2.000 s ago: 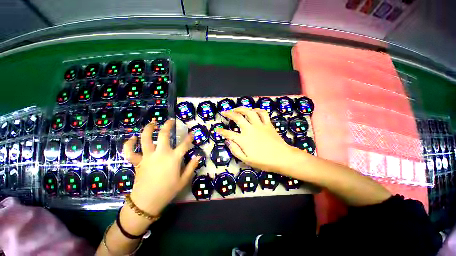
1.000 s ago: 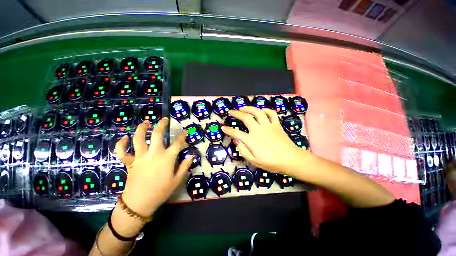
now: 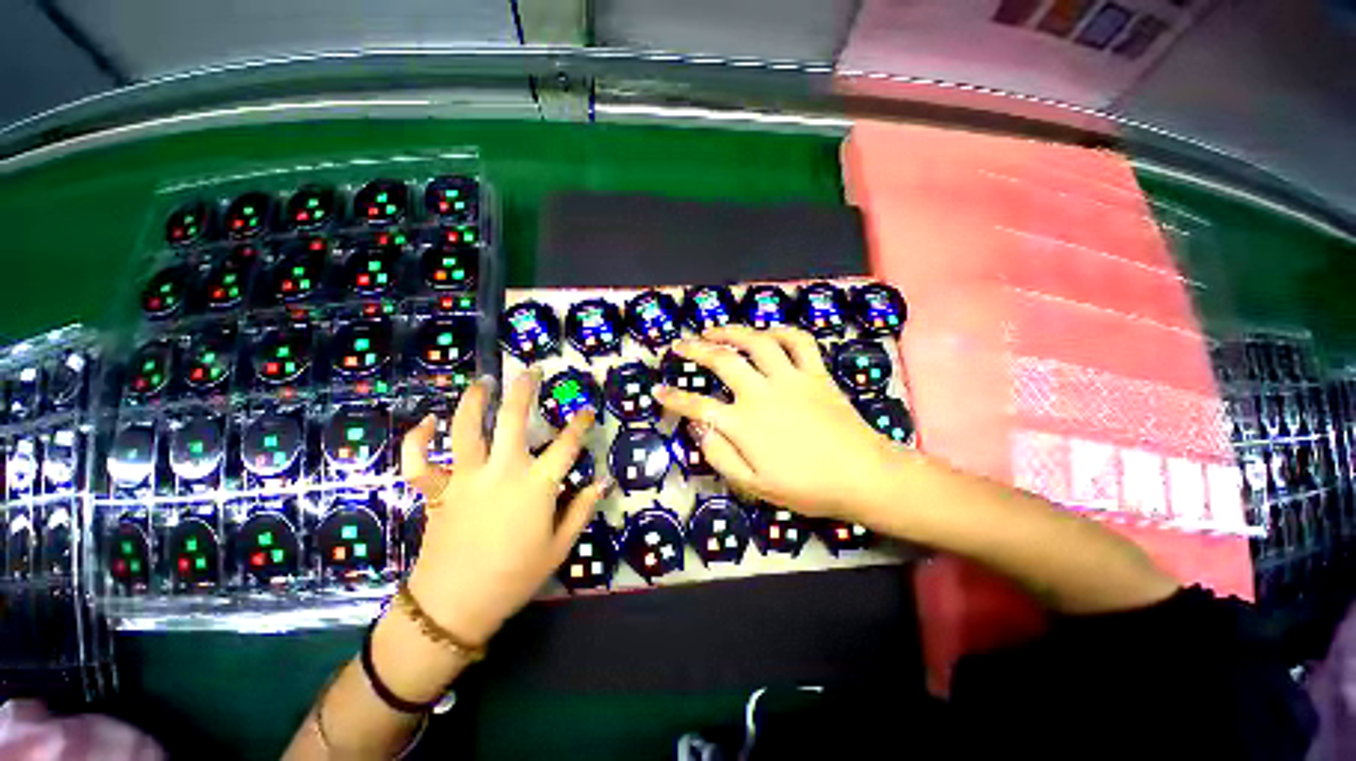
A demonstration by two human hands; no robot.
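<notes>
Several round black watch bodies (image 3: 720, 529) with lit screens lie in rows on the pale beige work board (image 3: 497, 315). The top row shows blue and white screens; one below it at the left shows green and blue. My left hand (image 3: 498, 498) is over the board's left edge, fingers spread, a fingertip at the green-lit watch. My right hand (image 3: 788, 424) is palm down over the middle rows, fingertips on or just above watches there, hiding some of them. Neither hand is closed around a watch.
A clear blister tray (image 3: 246, 607) full of watches is left of the board. The black mat (image 3: 699, 241) shows beyond and below it. A pink foam stack (image 3: 952, 268) with clear film stands right. More trays sit at both sides. A white cord (image 3: 751, 721) hangs at the front.
My left hand has shifted slightly right, its index finger now at the green-lit watch. The watch beside it changed from a green-blue screen to small coloured squares. My right hand stays nearly in place.
</notes>
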